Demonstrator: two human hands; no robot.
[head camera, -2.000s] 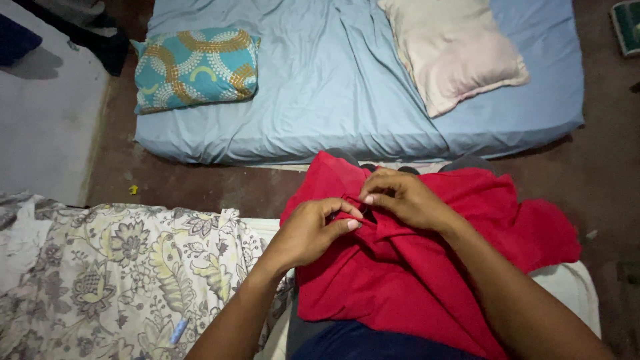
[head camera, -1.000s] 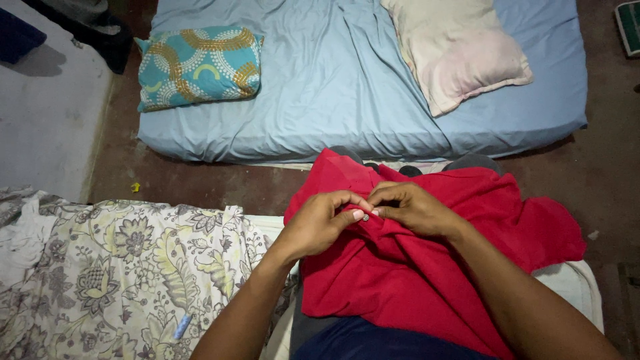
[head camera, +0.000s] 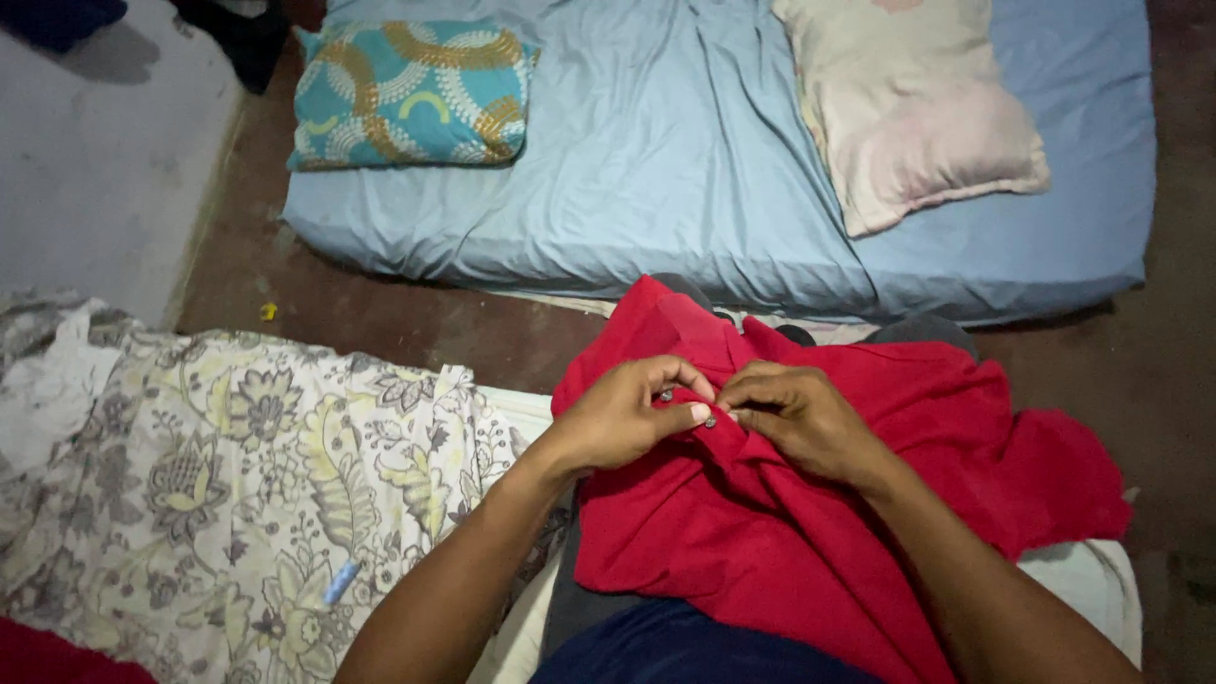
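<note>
A red cloth garment [head camera: 807, 532] lies spread over my lap, bunched up around my fingers. My left hand [head camera: 627, 413] pinches its edge between thumb and forefinger, beside two small dark metallic buttons or snaps [head camera: 710, 422]. Almost touching it, my right hand [head camera: 807, 418] grips the same edge with its fingertips, just right of the buttons. Whether a needle or thread is between the fingers is too small to tell. A small light-blue cylindrical item [head camera: 339, 582], perhaps a thread spool, rests on the floral cloth [head camera: 190, 484] at my left.
Across from me is a mattress with a light-blue sheet [head camera: 608, 190], bearing a teal patterned pillow [head camera: 413, 95] and a pale pillow [head camera: 921, 114]. Brown floor [head camera: 427, 328] runs between it and my seat. A small yellow scrap [head camera: 269, 312] lies there. More red cloth [head camera: 57, 655] shows at lower left.
Both hands stay close together on the red garment, with small finger movements. A second button or snap shows by my left fingers. Red cloth has come into view at lower left.
</note>
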